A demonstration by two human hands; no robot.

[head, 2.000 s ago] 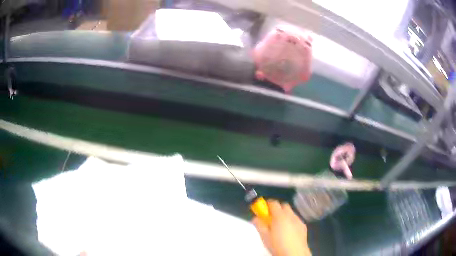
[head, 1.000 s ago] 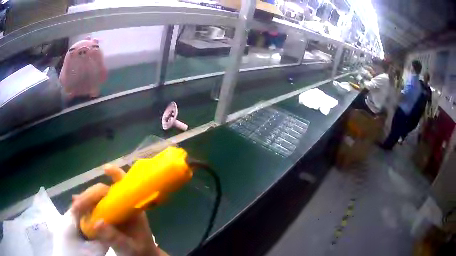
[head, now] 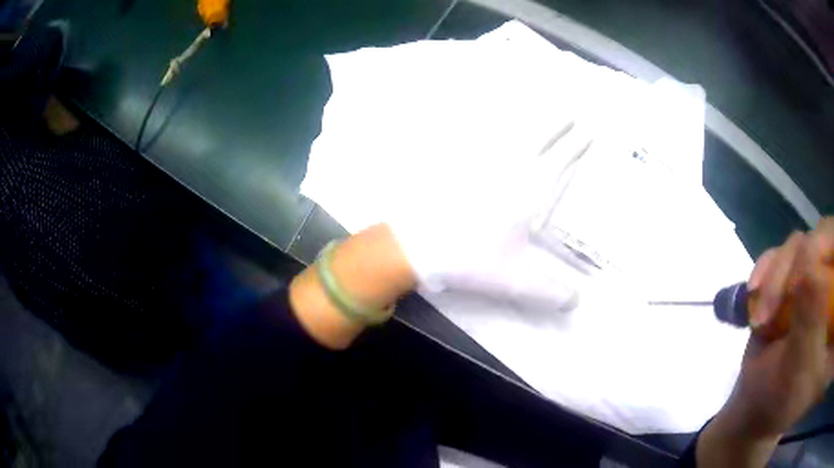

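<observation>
My right hand (head: 791, 311), bare, is at the right edge, closed around an electric screwdriver (head: 732, 303). Its orange body is partly cut off; its black nose and thin bit point left over the white work cloth (head: 411, 119). My left hand (head: 498, 270) wears a white glove and lies over the cloth, washed out against it. A pale object (head: 622, 206), perhaps a white housing, lies just beyond the gloved fingers, with a thin dark line along its near side. Whether the glove grips it cannot be told. The bit touches nothing visible.
A second orange screwdriver (head: 213, 11) with a dark cord is at the top left on the dark green bench (head: 247, 119). The bench's front edge runs diagonally below my left wrist. A pale rail (head: 764, 164) curves behind the cloth. Dark clothing shows at the left.
The view has swung left and down from the aisle to the cloth. The screwdriver in my right hand now points left at the right edge. My gloved left hand is now in view.
</observation>
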